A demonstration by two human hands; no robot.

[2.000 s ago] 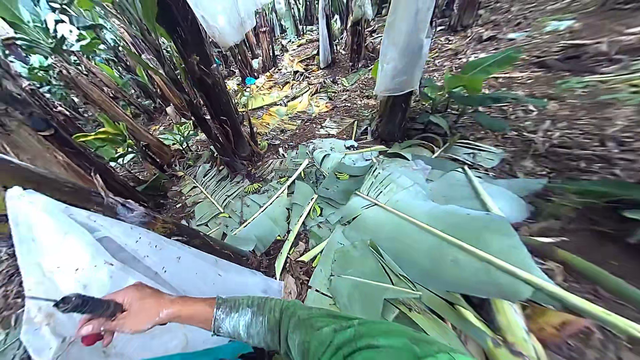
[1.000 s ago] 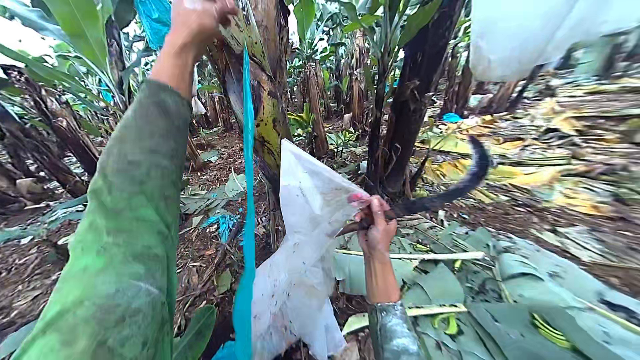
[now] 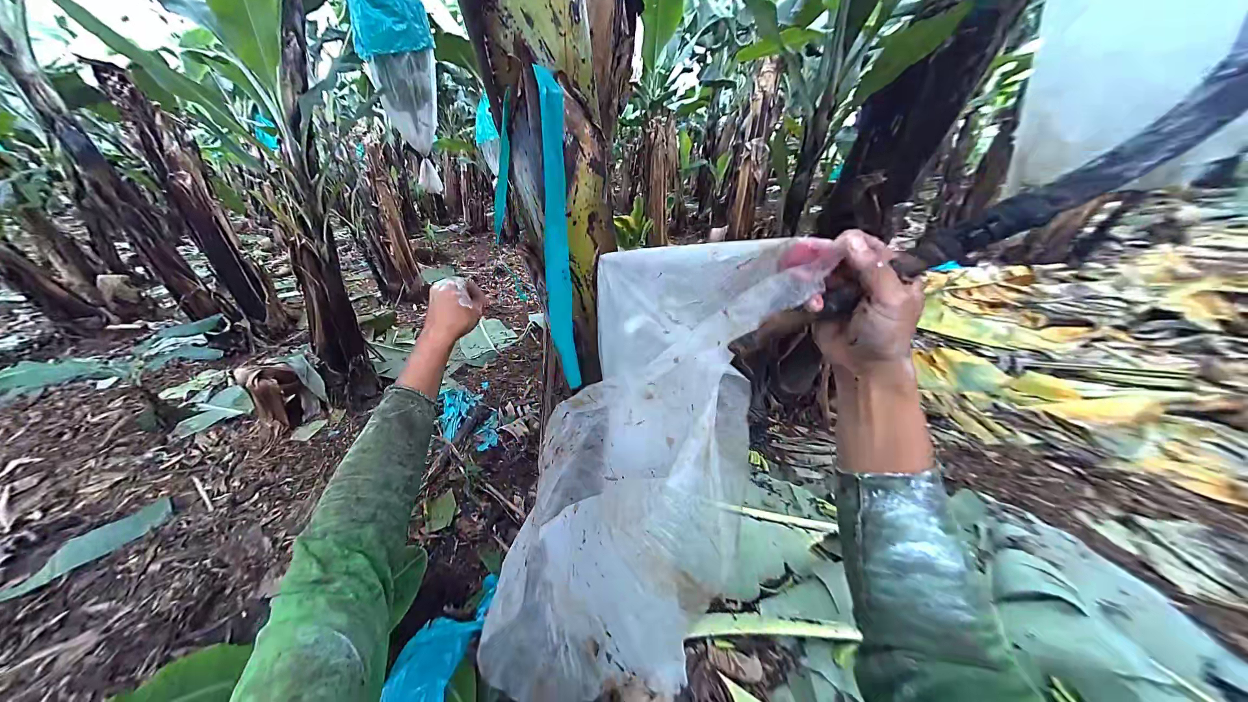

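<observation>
My right hand [image 3: 871, 302] grips a long dark curved tool [image 3: 1082, 175], whose far end runs out of view at the upper right, together with the top edge of a dirty translucent plastic sheet [image 3: 634, 507] that hangs down in front of the banana stem. A red thing shows at its fingers. My left hand [image 3: 455, 304] is closed, left of the banana plant's stem [image 3: 575, 146]; whether it holds anything is hidden. A blue plastic ribbon [image 3: 556, 224] hangs along that stem between the hands.
Cut banana leaves [image 3: 1063, 595] cover the ground at the lower right. Blue plastic [image 3: 434, 658] lies at the bottom, with blue scraps [image 3: 468, 414] behind it. More banana stems [image 3: 322, 283] stand at the left. A white plastic cover [image 3: 1102, 97] hangs at the upper right.
My left hand has come down from high on the banana stem to beside it, and the blue ribbon now hangs on the stem. My right hand still holds the plastic sheet and the tool.
</observation>
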